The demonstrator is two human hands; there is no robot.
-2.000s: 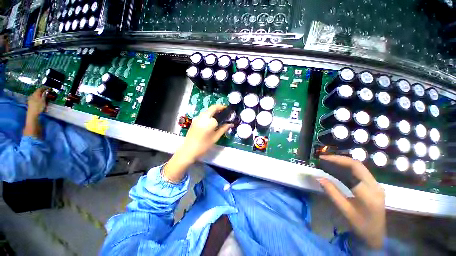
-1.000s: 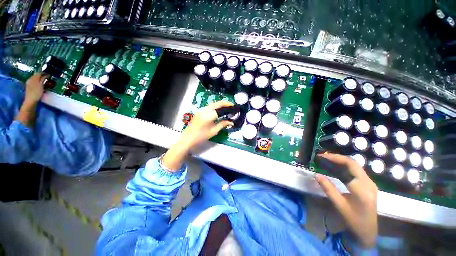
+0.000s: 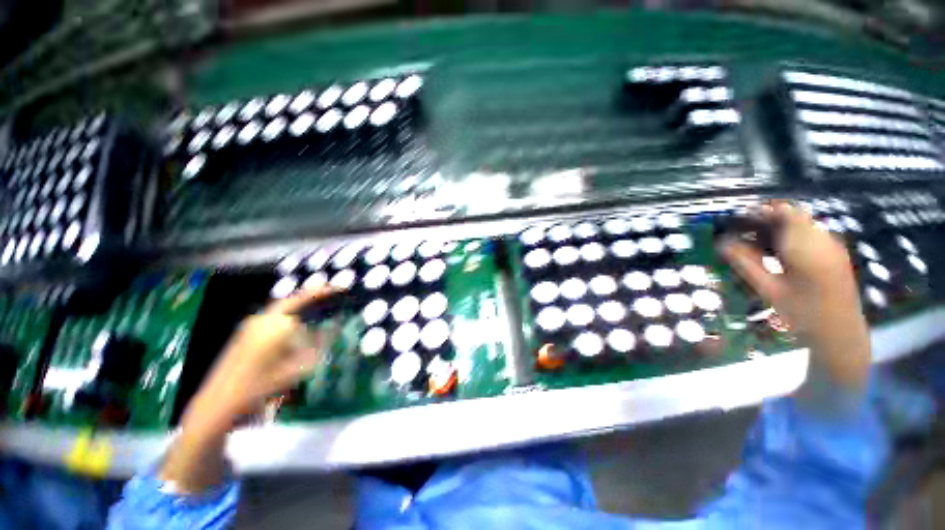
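The view is blurred. A green circuit board (image 3: 475,311) in front of me carries rows of black capacitors with white tops (image 3: 405,336) and an orange coil (image 3: 444,383) near its front edge. My left hand (image 3: 254,367) is over this board's left part, fingers apart, with nothing visible in it. A second board (image 3: 528,371) to the right is densely filled with capacitors (image 3: 622,340). My right hand (image 3: 813,274) is beyond its right side, thumb and index finger apart around a dark patch; whether it holds a capacitor is unclear.
A pale metal rail (image 3: 414,424) runs along the near side, with yellow tape (image 3: 90,453) at left. Behind the boards are a clear tray (image 3: 497,155) with capacitors at its sides and fuller trays at left (image 3: 47,192) and right (image 3: 865,119). Another board (image 3: 155,321) lies left.
The view has shifted, showing more trays behind. My left hand has moved left off the near capacitors, fingers spread. My right hand has moved from the filled board's front left corner to beyond its right side.
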